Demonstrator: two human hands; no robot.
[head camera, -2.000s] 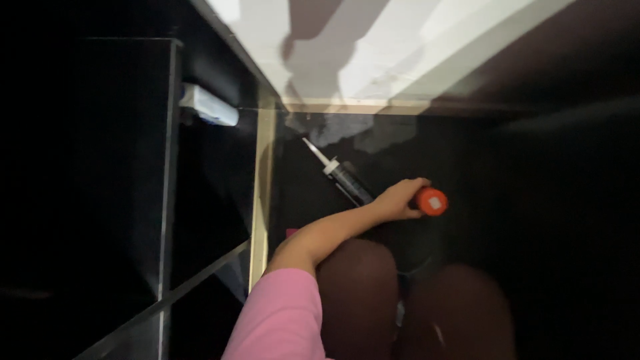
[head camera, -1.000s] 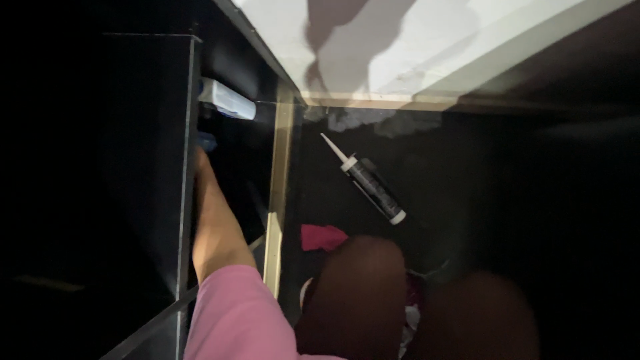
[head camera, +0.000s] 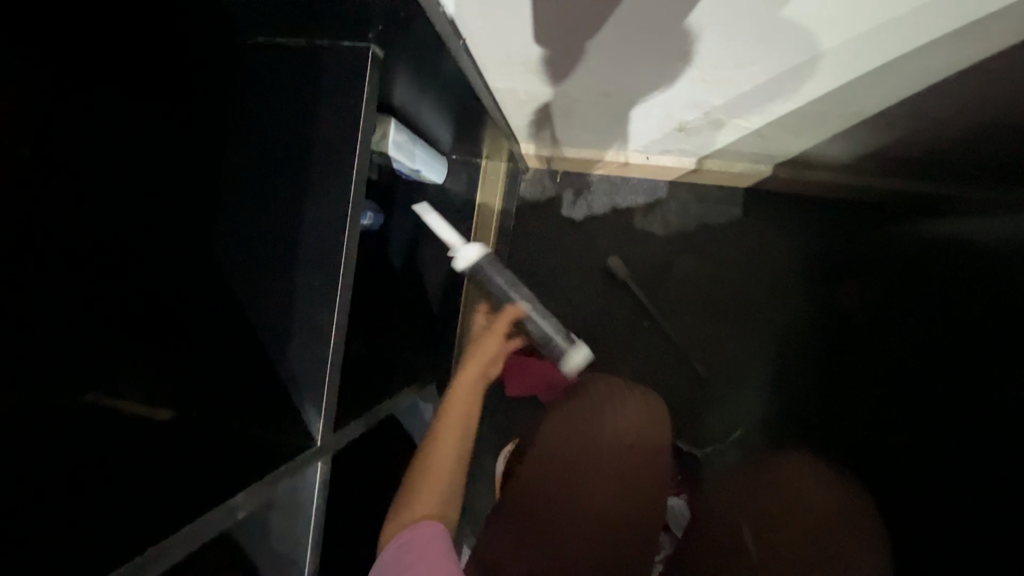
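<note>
A sealant cartridge (head camera: 524, 300) with a dark body, white ends and a long white nozzle is in my left hand (head camera: 492, 344). It tilts, its nozzle pointing up and left over the cabinet's edge strip. My fingers are around the lower half of its body, slightly blurred. Inside the dark cabinet compartment to the left lies a white container (head camera: 412, 152). Below it a small blue object (head camera: 370, 216) shows partly past the divider. A crumpled dark pink cloth (head camera: 534, 378) is just below the cartridge. My right hand is not in view.
The cabinet's upright panel (head camera: 348, 240) and gold-coloured edge strip (head camera: 490, 200) stand on the left. A white wall (head camera: 664, 80) rises at the top. On the dark floor lies a thin tool (head camera: 640, 292), kind unclear. My knees fill the lower middle.
My left hand held an orange-capped container first, then reached inside the cabinet. Now it is out of there and holds the cartridge, which lay on the floor in both earlier frames.
</note>
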